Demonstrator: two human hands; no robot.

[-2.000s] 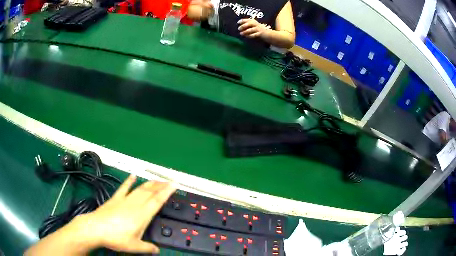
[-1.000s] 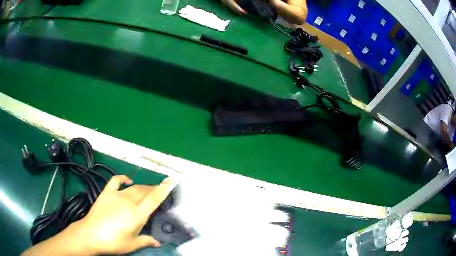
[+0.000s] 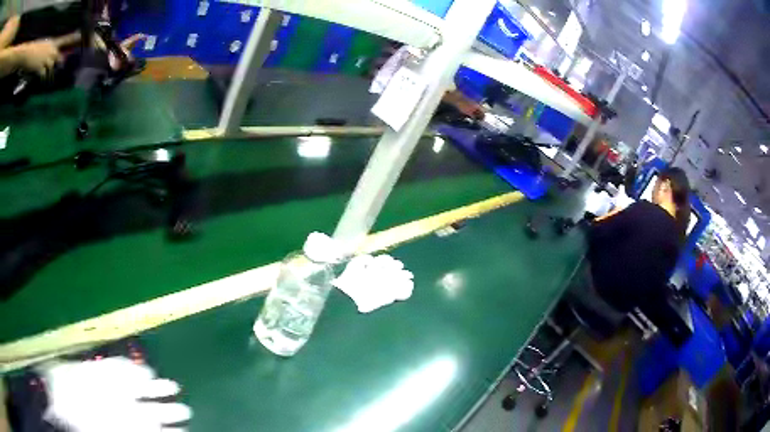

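Observation:
My right hand, in a white glove, is at the lower left, blurred, with its fingers apart and pointing right. It lies over the end of a dark power strip, whose red parts show just above the glove. Most of the strip is hidden or cut off by the picture's edge. My left hand is out of the picture. A clear bottle with a white cap stands on the green bench right of my hand. A crumpled white glove lies beside it.
A pale edging strip divides the bench from the green belt. Blurred dark cords lie on the belt at left. A grey-white post rises behind the bottle. Another worker's hands show at upper left. A person in dark clothing sits at right.
The view has swung right, so my left hand and most of the strips have left the picture. My gloved hand moved from the bottle's side onto the strips. The bottle and spare glove now appear nearer the middle.

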